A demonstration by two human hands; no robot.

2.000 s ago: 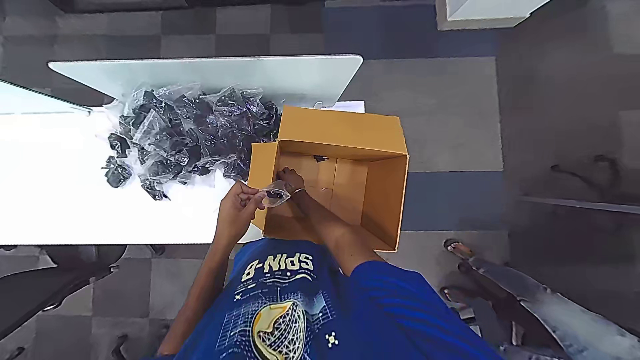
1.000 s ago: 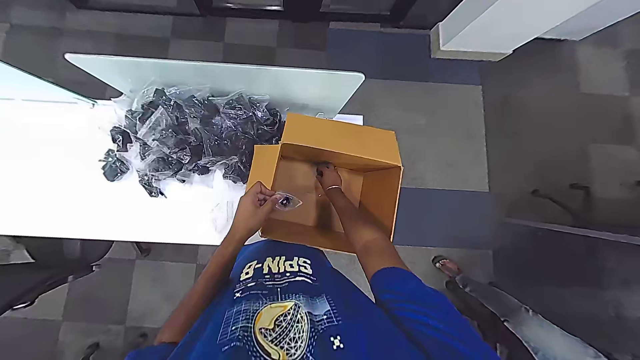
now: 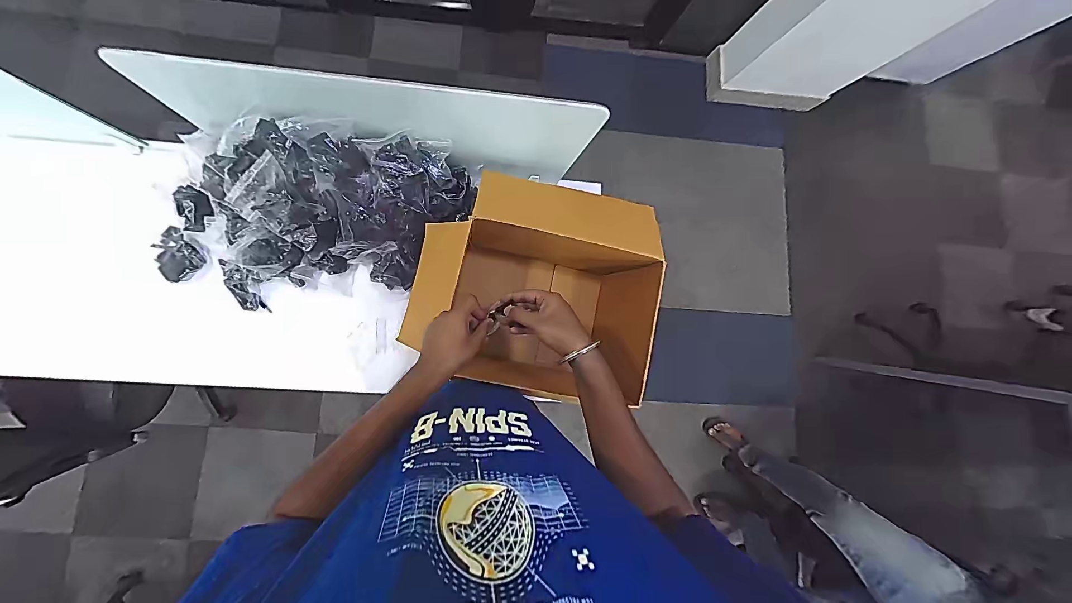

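Over the opening of a cardboard box (image 3: 624, 327) both hands meet at a small clear plastic bag (image 3: 496, 322) with something dark at it. My left hand (image 3: 455, 337) pinches the bag from the left side. My right hand (image 3: 546, 322), with a metal bangle at the wrist, has its fingertips closed on a small dark item at the bag's mouth; its exact kind is too small to tell. Left of the box, many clear bags with black items (image 3: 318, 201) lie heaped on a white table (image 3: 109, 310). The box's inner floor is partly hidden by my hands.
A pale upright panel (image 3: 360, 92) runs along the table's far edge. A dark chair (image 3: 75, 427) stands at the near left. At the lower right are another person's legs and sandalled feet (image 3: 863, 528). A white pillar (image 3: 804, 50) rises at the far right.
My right hand has come up from inside the box and moved left to meet my left hand. The small clear bag stays with my left hand.
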